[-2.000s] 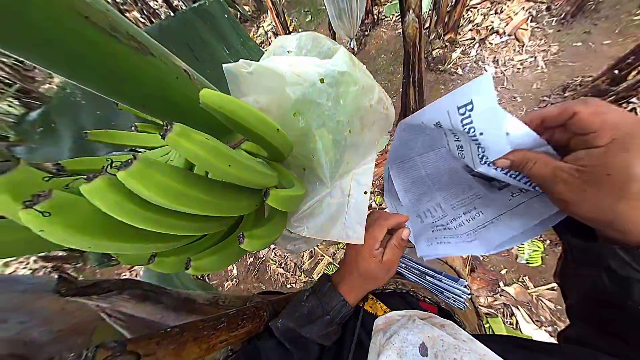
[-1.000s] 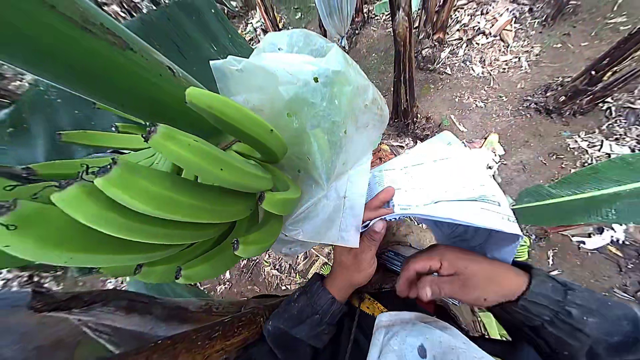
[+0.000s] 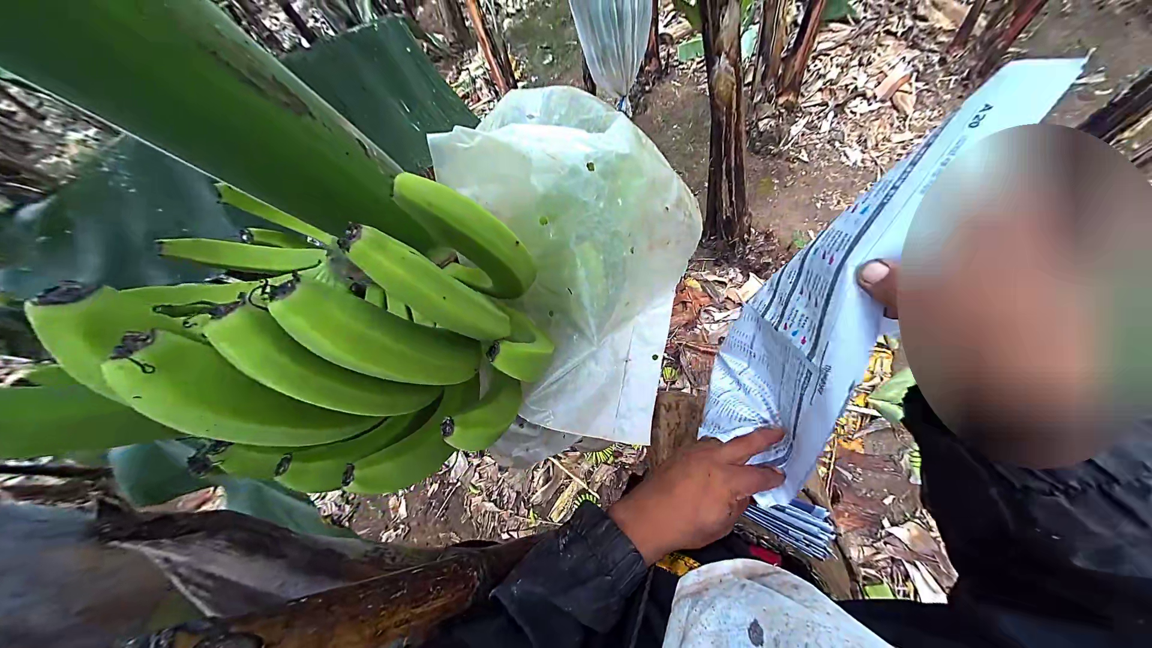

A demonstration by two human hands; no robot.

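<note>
A sheet of newspaper (image 3: 792, 333) stands slanted on the right, its lower part creased. My left hand (image 3: 697, 495) pinches its lower edge between the fingers. My right hand (image 3: 1008, 306) is mostly covered by a blurred patch; only a thumb tip shows, resting on the paper's middle. Just below the sheet lies a stack of folded newspaper (image 3: 792, 529). Left of the paper hangs a bunch of green bananas (image 3: 360, 333), with a translucent whitish plastic bag (image 3: 585, 252) at its right side.
A thick green banana stalk (image 3: 225, 108) crosses the upper left. Brown dry trunks (image 3: 724, 126) rise behind, near another hanging clear bag (image 3: 612, 40). A brown stem (image 3: 360, 603) runs along the bottom left. Dry leaf litter (image 3: 864, 81) covers the ground. A whitish cloth or bag (image 3: 765, 612) lies at the bottom.
The newspaper, lower and flatter a second ago, now stands up as a long slanted sheet. My right hand has moved up and right from beside my left hand.
</note>
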